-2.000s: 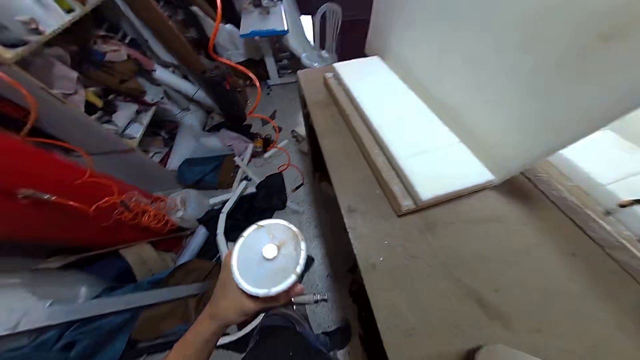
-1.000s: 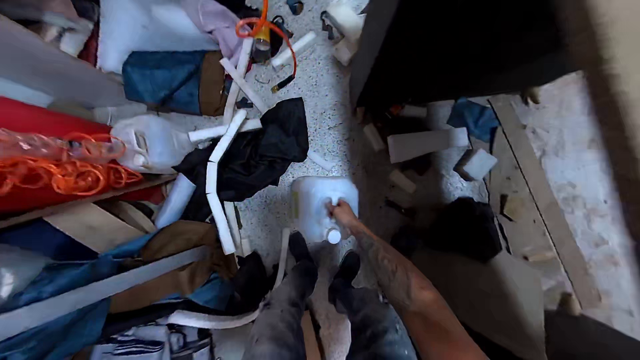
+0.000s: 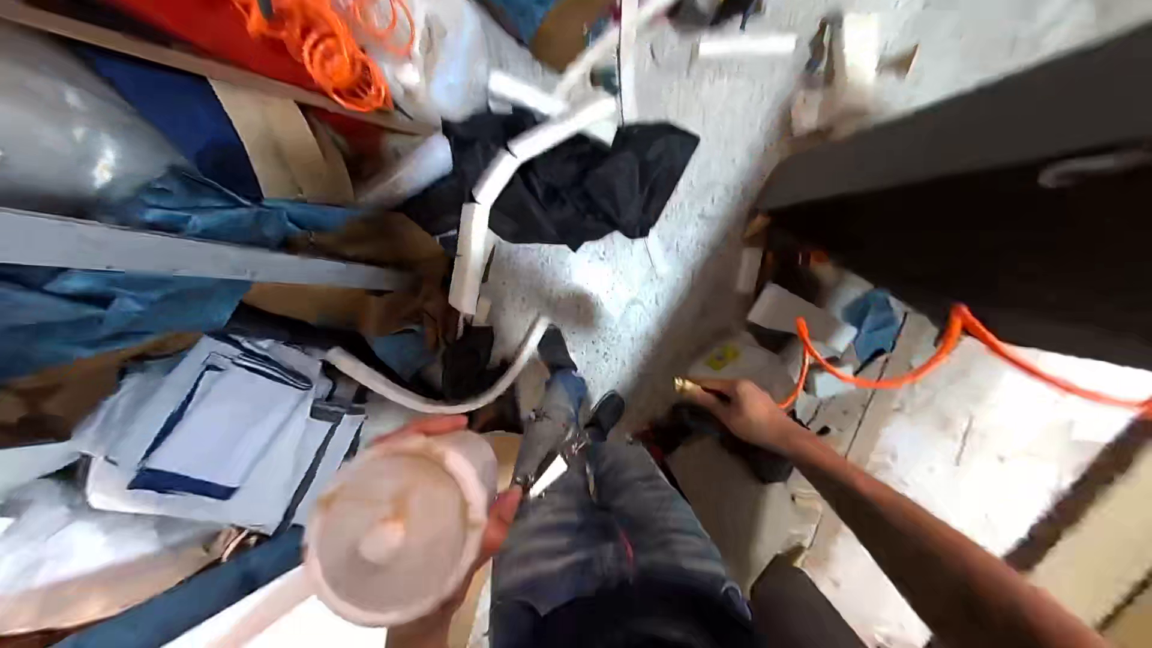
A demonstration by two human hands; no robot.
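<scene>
At the lower left my left hand (image 3: 490, 540) is wrapped around a round whitish container (image 3: 391, 531) with a stained lid and a knob at its middle. Close beside this hand, over my legs, is a shiny metal piece (image 3: 549, 472), blurred. My right hand (image 3: 742, 409) reaches out at the right, closed on a brass air-hose fitting (image 3: 686, 385). An orange air hose (image 3: 864, 382) runs behind this hand toward the right edge. A translucent plastic jug (image 3: 742, 360) with a yellow label stands on the floor just behind the right hand.
White foam strips (image 3: 477, 243) and a black cloth (image 3: 594, 180) lie on the floor ahead. Folded fabric (image 3: 207, 423) and a long grey bar (image 3: 198, 256) fill the left. A dark table underside (image 3: 990, 162) juts in at the upper right, with scraps beneath.
My right hand was on the white jug one second ago; now it holds the brass fitting, away from the jug's handle. The round container, seen two seconds ago, is back in view in my left hand.
</scene>
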